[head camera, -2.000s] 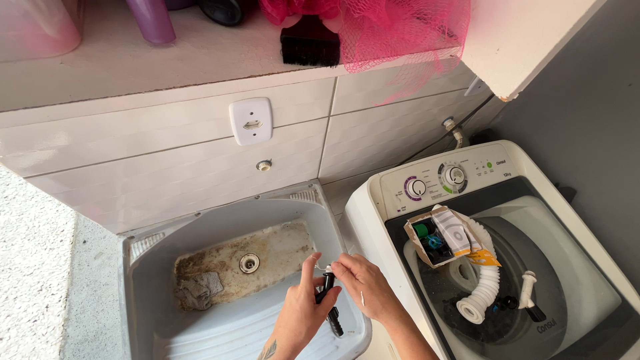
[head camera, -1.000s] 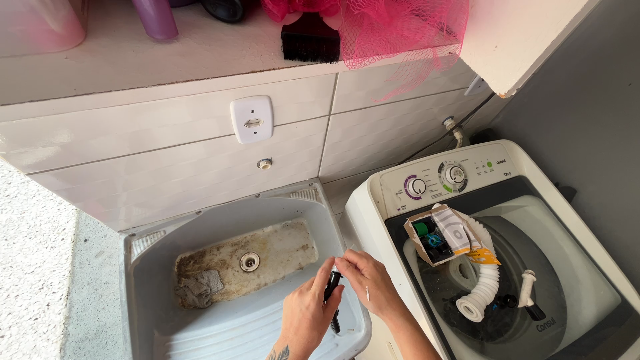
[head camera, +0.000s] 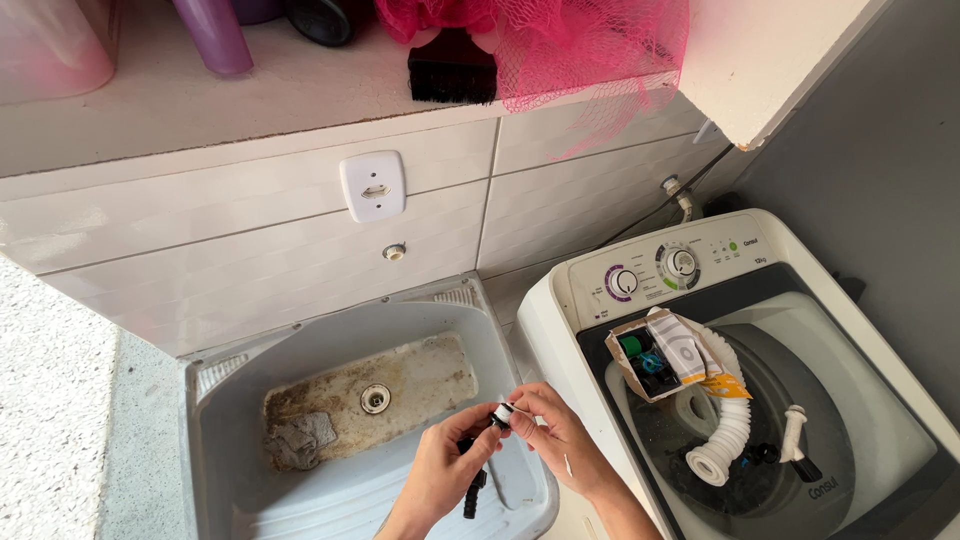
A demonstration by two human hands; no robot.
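Over the right side of the grey laundry sink [head camera: 360, 491], my left hand [head camera: 450, 469] holds a black plastic tap [head camera: 472, 491] with a ribbed hose end pointing down. White tape-like material [head camera: 503, 412] is around its upper end. The fingertips of my right hand [head camera: 551, 435] pinch at that white end; whether they grip a loose strand cannot be told. A thin white scrap lies on the back of my right hand. On the tiled wall, a threaded pipe outlet [head camera: 394, 252] sticks out above the sink.
A Consul washing machine [head camera: 551, 322] stands at right. On its lid lie an opened box of fittings [head camera: 626, 367], a white corrugated hose [head camera: 731, 427] and a white and black tap [head camera: 793, 435]. A grey rag [head camera: 300, 441] lies in the sink. A shelf [head camera: 300, 97] juts out above.
The black tap has shifted in my left hand, and its white-wrapped end now shows between my hands. My fingers have changed position around it.
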